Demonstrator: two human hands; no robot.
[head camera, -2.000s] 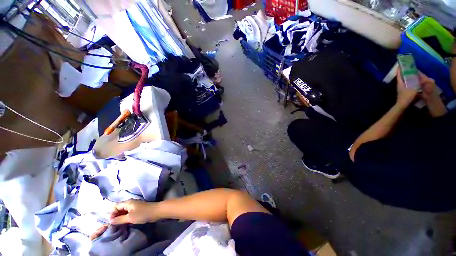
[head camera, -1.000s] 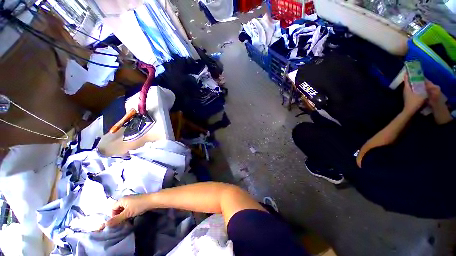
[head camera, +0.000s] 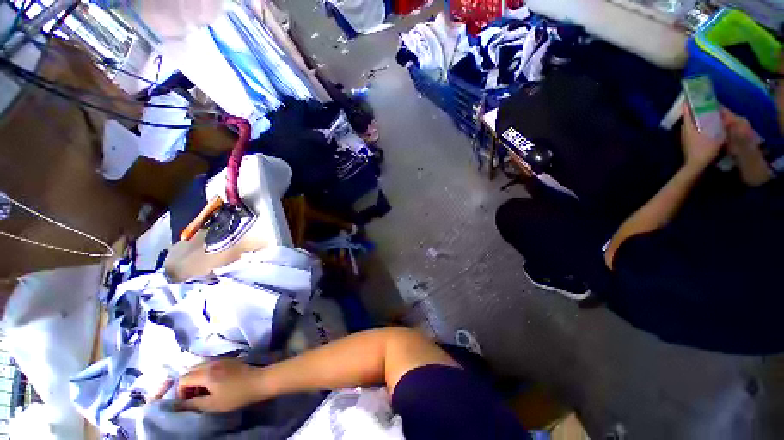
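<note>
A tangled heap of pale grey-blue and whitish fabric pieces (head camera: 232, 301) lies at the lower left in front of me. My right hand (head camera: 215, 387) reaches in from the right, its fingers bent and closed at the edge of a grey fabric piece (head camera: 189, 421) low in the heap. Of my left hand (head camera: 162, 390), only what look like fingertips show, just left of the right hand; the rest is hidden or blurred among the cloth, so its grip cannot be told. A whitish bundle (head camera: 352, 417) lies below my right forearm.
A steam iron (head camera: 229, 228) with a red-wrapped hose and an orange-brown handle (head camera: 201, 218) rest on the pale table end beyond the heap. Dark cloth is piled behind them. Across the aisle, a person in black (head camera: 688, 258) holds a phone (head camera: 702, 105). A blue crate (head camera: 443, 94) holds fabric.
My right hand was lower-pointing at the cloth a second ago; its fingers are now more level and curled over the grey piece. The camera view has shifted slightly.
</note>
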